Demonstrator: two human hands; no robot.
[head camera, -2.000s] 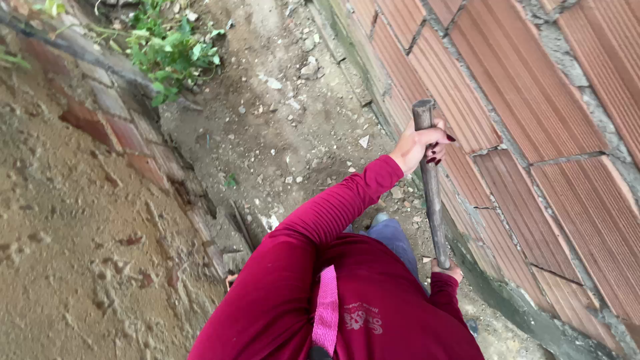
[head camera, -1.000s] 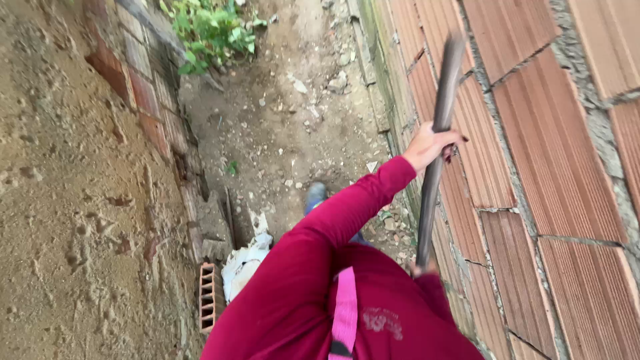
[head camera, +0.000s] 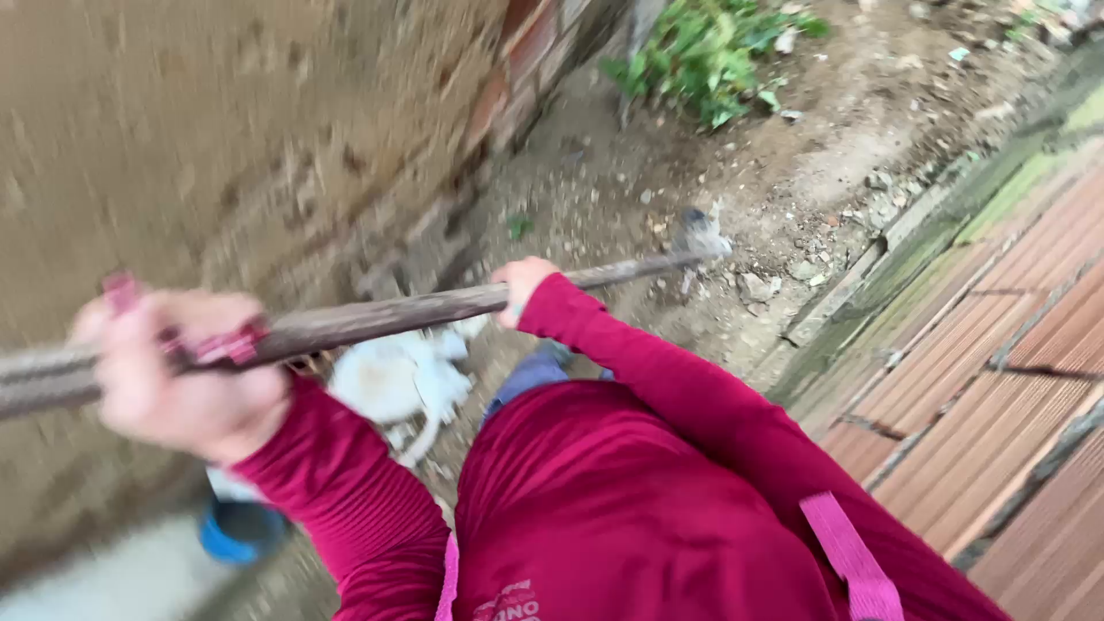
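A long wooden pole (head camera: 405, 315) crosses my body on a slant, its upper end leaving the left edge of the view. My left hand (head camera: 185, 375), blurred by motion, is wrapped around the thick part at the left. Farther down, near the middle, my right hand (head camera: 524, 289) grips the same pole. At the pole's far end, a greyish blurred piece (head camera: 703, 237) is over the dirt ground; whether it is a tool head cannot be told. Both sleeves are dark pink.
A rough earthen wall (head camera: 216, 155) rises at left, a hollow-brick wall (head camera: 975, 431) at right. A green leafy plant (head camera: 711, 60) grows between them. White broken debris (head camera: 388, 375) and a blue bucket (head camera: 237, 528) are at lower left. Stones (head camera: 759, 287) dot the ground.
The pole has swung from upright beside the brick wall to lying crosswise. My left hand has moved from that wall across to the left. The view has turned; the bucket now shows.
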